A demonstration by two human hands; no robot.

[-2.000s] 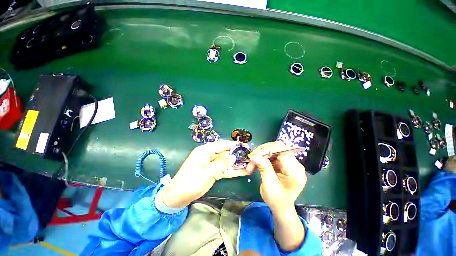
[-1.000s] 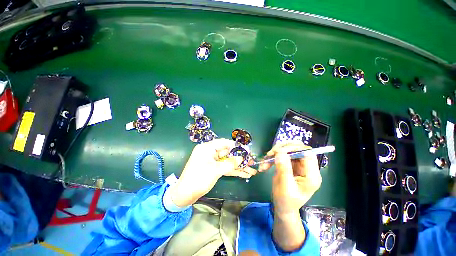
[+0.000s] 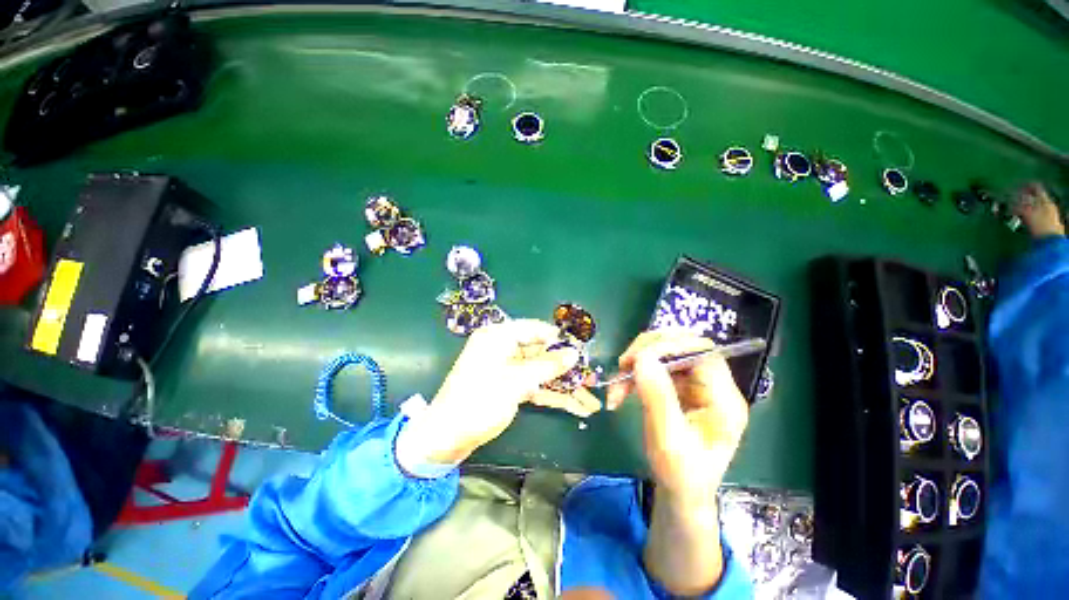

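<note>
My left hand point(image 3: 490, 381) holds an opened smartwatch half-assembly point(image 3: 571, 366) between its fingers, low in the middle of the view. Its coppery-brown disc point(image 3: 574, 320) stands out on the far side of the watch body, and the fingers cover part of the body. My right hand point(image 3: 686, 404) holds grey metallic tweezers point(image 3: 717, 355). Their tip is at the right edge of the watch body; whether it touches is too small to tell. The black parts box point(image 3: 751, 307) full of small white pieces lies just beyond my right hand.
Several opened watch units point(image 3: 475, 288) lie on the green belt point(image 3: 293, 387). A black foam tray point(image 3: 846, 399) with round watch cases stands at right. A black unit point(image 3: 111, 270), white slip point(image 3: 238, 263) and blue coiled cord point(image 3: 352, 363) are at left. Another person's hand point(image 3: 1036, 211) reaches in at far right.
The right hand has turned, and the tweezers now point left at the watch. Watches along the far side have shifted left. Another person's arm has reached over the belt at far right.
</note>
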